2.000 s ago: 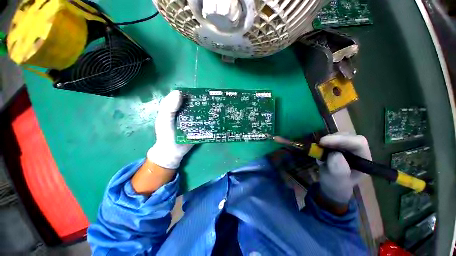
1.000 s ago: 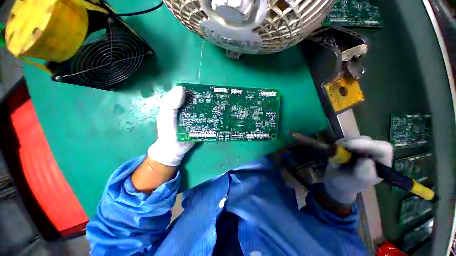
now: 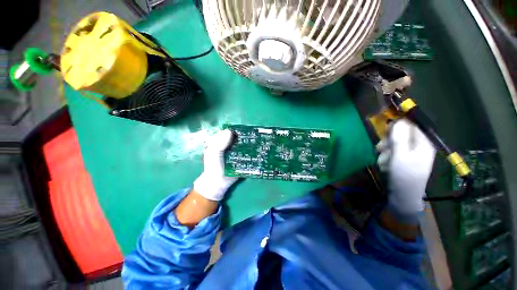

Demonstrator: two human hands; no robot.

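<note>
My left hand [image 3: 216, 165], in a white glove, holds a green circuit board [image 3: 279, 153] by its left edge over the green mat. The board's face with white and silver rows is towards me. The soldering iron [image 3: 433, 135], black with yellow bands, sits with its front end in the dark stand [image 3: 377, 82] at the right table edge. My right hand [image 3: 409, 164], in a white glove, is just left of the iron's handle, over the lower part of the yellow sponge [image 3: 384, 120]. Its fingers are blurred, and the whole handle shows outside it.
A cream desk fan [image 3: 278, 51] stands beyond the board. A yellow drum unit [image 3: 102, 56] and black square fan [image 3: 161, 96] are at upper left, with a green-flanged reel [image 3: 25, 71]. A red-lined bin [image 3: 79, 192] is left. Several boards lie on the conveyor [image 3: 448, 85] at right.
The iron has moved from my right hand, near the board's lower right corner, into the stand. My right hand has moved up beside it. The view has shifted; my left hand still holds the board.
</note>
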